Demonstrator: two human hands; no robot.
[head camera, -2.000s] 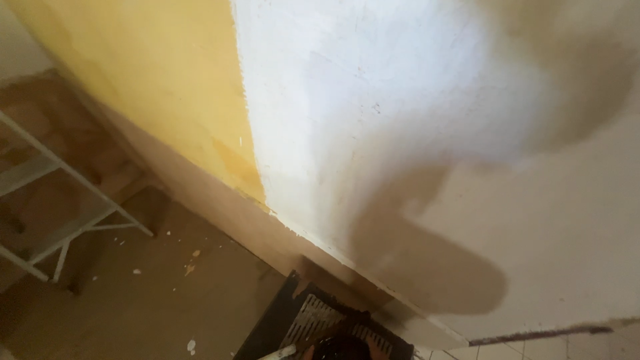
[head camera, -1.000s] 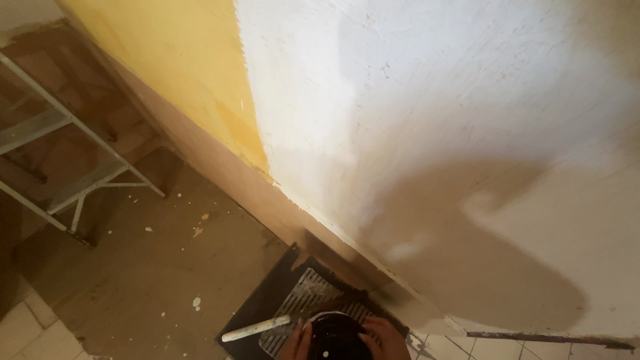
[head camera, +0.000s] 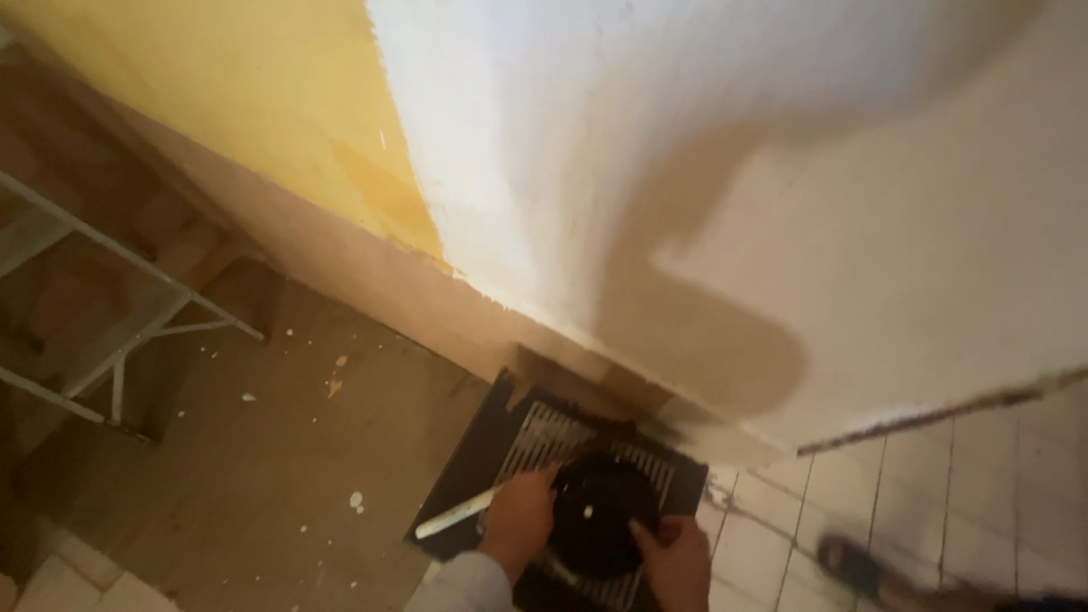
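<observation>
Near the bottom middle, my left hand (head camera: 520, 517) and my right hand (head camera: 677, 557) grip opposite sides of a round black object (head camera: 602, 514), perhaps a lid or bucket, with a small pale spot on it. Beneath lies a black tray with a pale slatted grid (head camera: 535, 429). A whitish stick or handle (head camera: 455, 515) juts out left of my left hand; its other end is hidden by that hand, so I cannot tell whether the hand touches it.
A metal stepladder (head camera: 127, 255) stands at the left on a brown floor (head camera: 255, 476) spotted with white paint. Ahead rises a wall, part yellow (head camera: 280, 93), part white (head camera: 476, 127), carrying a large shadow. Pale floor tiles (head camera: 837, 501) and a person's foot (head camera: 850, 563) are at the lower right.
Both hands and the round black object now show more fully than one second ago. The foot at the lower right was not in the earlier frames. The shadow on the wall has changed shape.
</observation>
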